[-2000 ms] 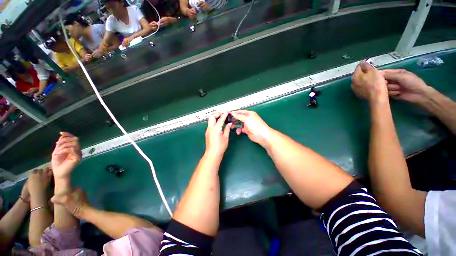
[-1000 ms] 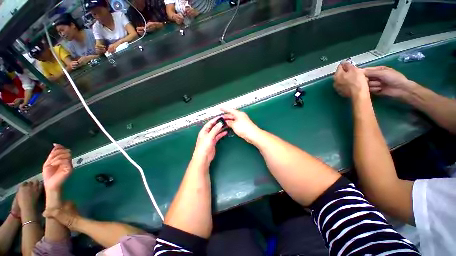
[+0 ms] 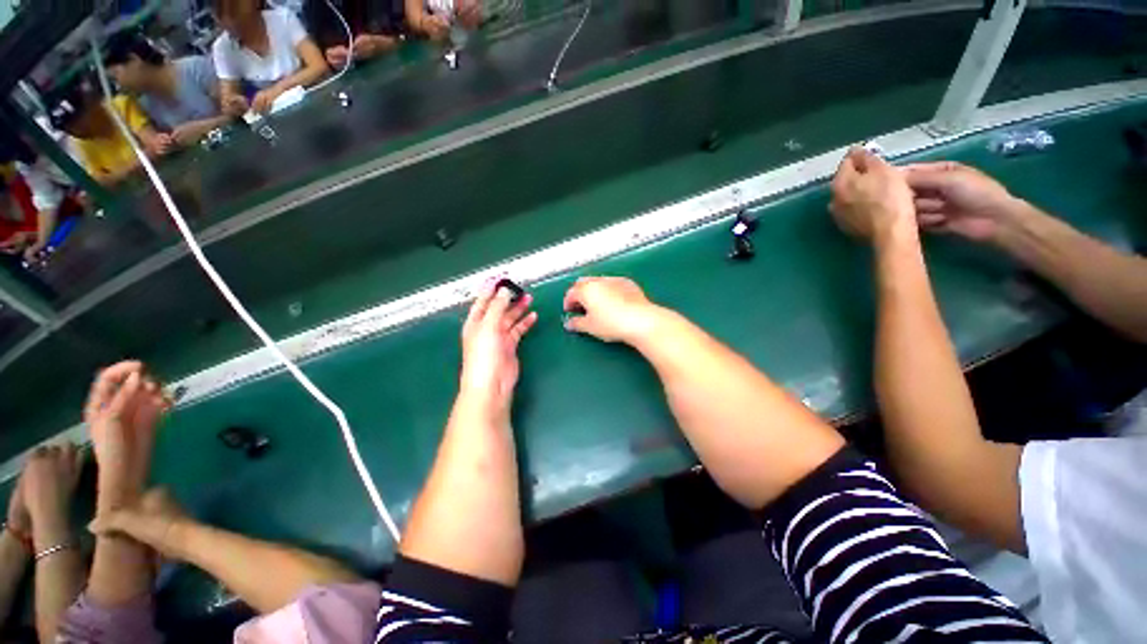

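Note:
My left hand (image 3: 493, 330) holds a small black housing (image 3: 509, 289) at its fingertips, beside the pale edge rail (image 3: 629, 239). My right hand (image 3: 606, 310) is apart from it, to the right above the green bench, with thumb and fingers pinched together. A tiny glint shows at the right fingertips; I cannot tell whether it is a held part. A black subassembly with a white spot (image 3: 742, 235) lies on the bench to the right.
A neighbour's hands (image 3: 881, 199) work at the right near a clear plastic bag (image 3: 1021, 141). Another neighbour's hands (image 3: 123, 400) are at the left by black units (image 3: 244, 440). A white cable (image 3: 283, 359) hangs across the left. Beyond the rail, the conveyor belt (image 3: 566, 183) carries small pieces.
My hands were together around the black piece and are now apart. My left hand has moved left with the black housing. The whole view has shifted slightly.

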